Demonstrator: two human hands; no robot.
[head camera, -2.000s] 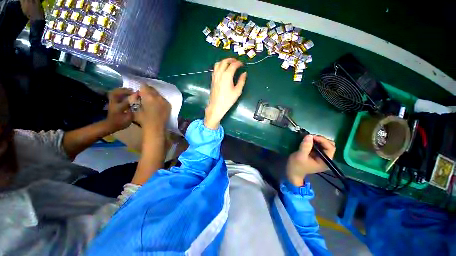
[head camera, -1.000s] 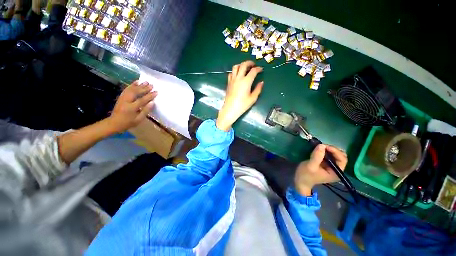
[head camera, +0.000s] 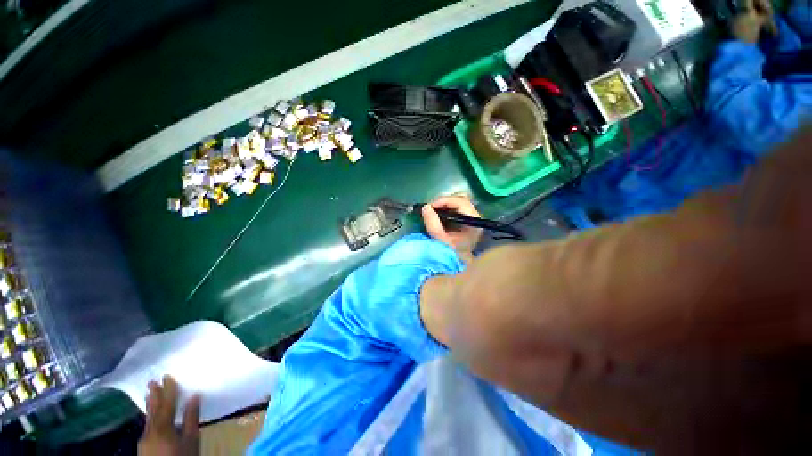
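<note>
My left hand [head camera: 614,312] is raised very close to the camera, large and blurred; its fingers cannot be made out. My right hand [head camera: 454,223] is closed on the black soldering iron [head camera: 476,222], whose metal tip points left at the right end of the small jig [head camera: 372,224]. The jig lies flat on the green bench and has a pale centre; I cannot tell if a module is in it. The thin solder wire [head camera: 239,238] lies free on the bench, its upper end at the loose pile of white-and-yellow modules [head camera: 240,165].
A black fan [head camera: 414,129] stands beside a green tray [head camera: 503,184] holding a round brown cup [head camera: 485,138]. A small yellow sponge holder [head camera: 614,95] is further right. Stacked trays [head camera: 76,267] and a paper [head camera: 209,356] under another person's hand are left. A blue-sleeved person is upper right.
The view has turned, so the bench appears rotated. My left hand has left the solder wire and come up close to the camera. My right hand still holds the iron at the jig.
</note>
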